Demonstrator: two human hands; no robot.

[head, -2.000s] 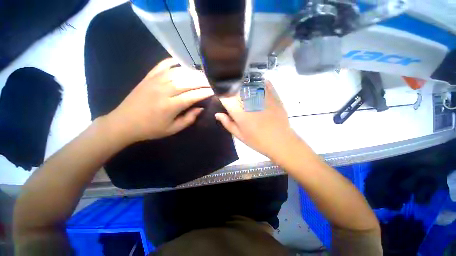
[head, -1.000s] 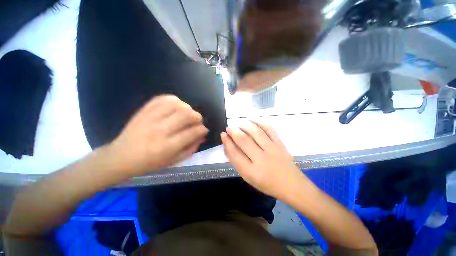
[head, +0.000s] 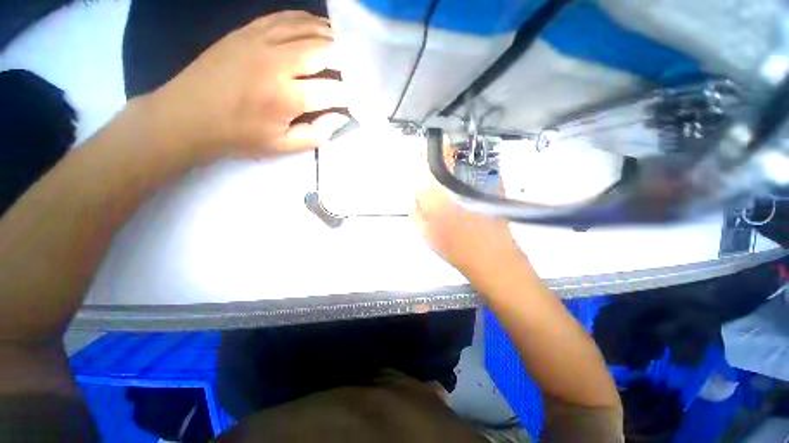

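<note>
A black fabric panel [head: 186,39] lies at the upper left of the white table, partly under my left hand. My left hand [head: 281,82] rests over its near edge, fingers spread and pointing right toward the needle area; whether it grips the fabric cannot be told. My right hand [head: 458,221] is beside the presser foot [head: 474,156] under the sewing machine head [head: 519,60]. Its fingers are hidden by glare and a large curved metal part [head: 536,210] close to the camera.
Another black piece [head: 30,130] lies at the far left. The table's curved front edge [head: 372,307] has ruler-like marks. Blue crates [head: 151,355] with black pieces stand below, left and right. Black material lies around the lap.
The black panel has moved away from me, up and left, baring the table front. My left hand has moved up with it. My right hand has moved up to the presser foot area.
</note>
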